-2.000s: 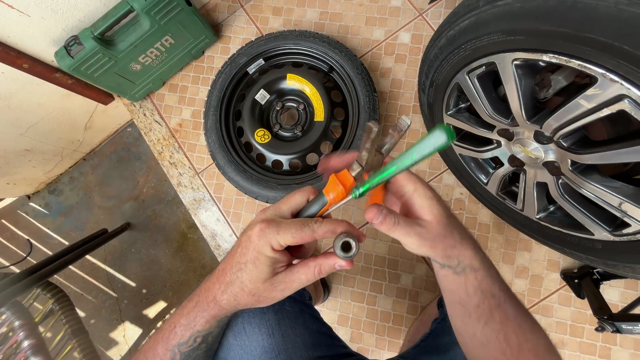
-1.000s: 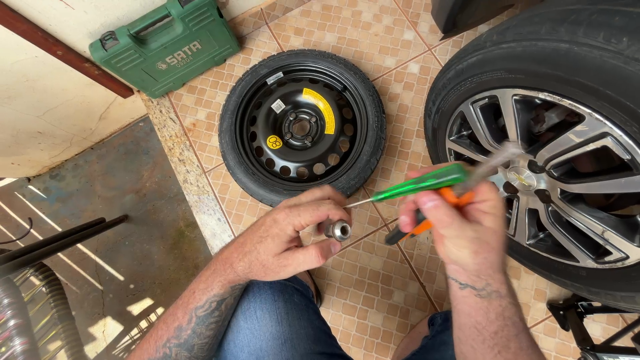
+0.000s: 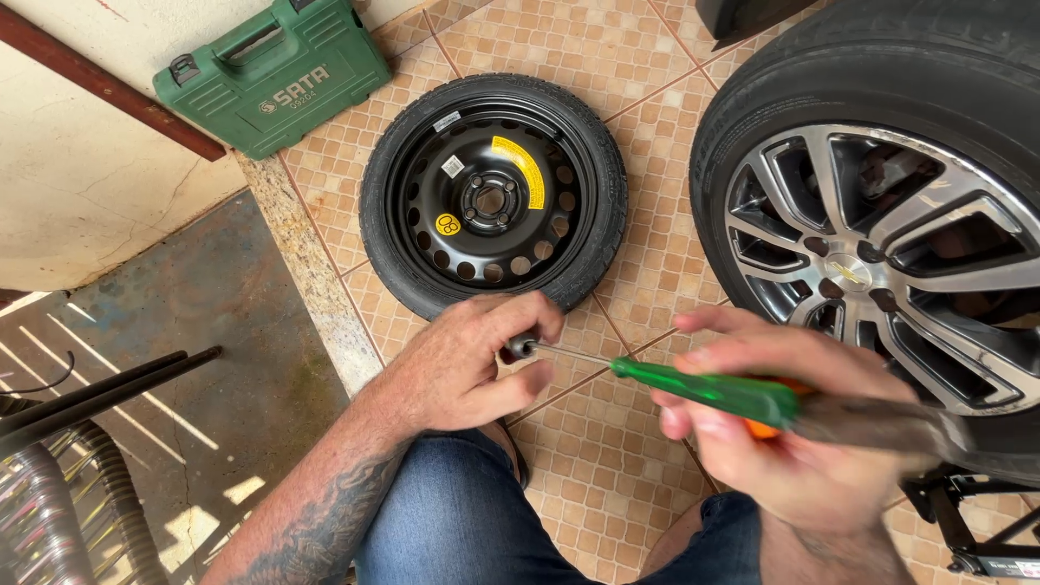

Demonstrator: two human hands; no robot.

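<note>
My left hand (image 3: 479, 366) holds a metal socket (image 3: 520, 347) between its fingers, just below the spare wheel. From the right, my right hand (image 3: 780, 406) grips a screwdriver with a green handle (image 3: 707, 390). The screwdriver's thin shaft reaches the open end of the socket; how deep its tip sits cannot be told. Behind the green handle, the same hand also holds an orange-handled tool (image 3: 764, 428), mostly hidden, and a blurred metal tool (image 3: 881, 431) sticks out at the back.
A black spare wheel (image 3: 492, 268) lies on the tiled floor. To the right stands a car wheel with an alloy rim (image 3: 849, 272), with a black jack (image 3: 959, 520) below it. A green SATA tool case (image 3: 276, 81) leans at the wall; a corded chair (image 3: 73, 504) is lower left.
The orange-handled tool was near my left hand and is now in my right hand. The screwdriver's shaft has come to the socket's opening, and the socket has turned towards the right.
</note>
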